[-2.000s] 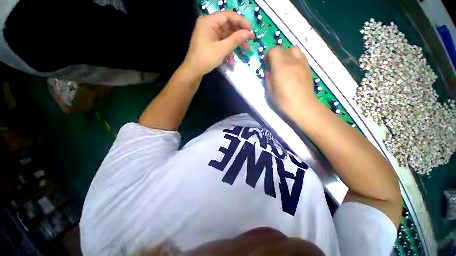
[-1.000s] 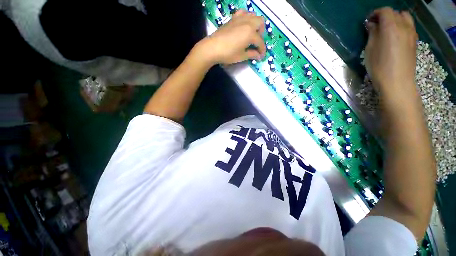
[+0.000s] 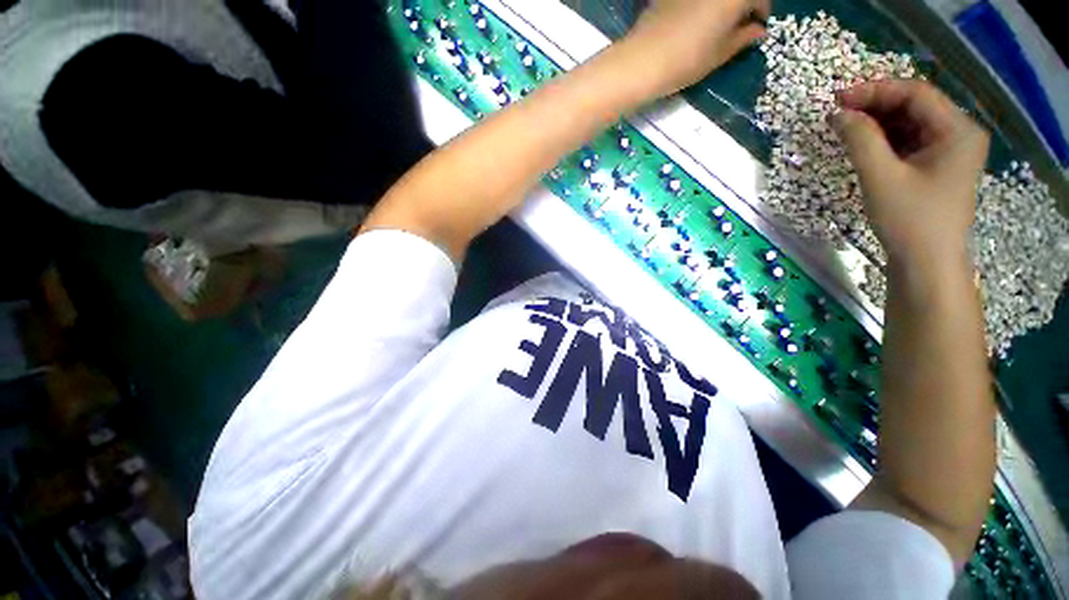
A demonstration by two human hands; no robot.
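Observation:
The heap of small cream-white components lies on the dark green surface beyond the rails. My right hand is over the heap, thumb and forefinger close together; whether a piece is between them cannot be told. My left hand is at the heap's upper left edge, partly cut off by the top of the picture, fingers bent; its fingertips are too blurred to show a piece. A long row of green circuit boards with dark upright parts with pale tops lies between the rails, under my left forearm.
Silver-white metal rails run along both sides of the boards. Another person's dark and grey clothing is at the upper left. An open brown box stands on the floor at the left. A blue tray is at the upper right.
My left hand has moved from the boards across the rail to the heap. My right hand went from the boards to the heap's far end, then down over its middle.

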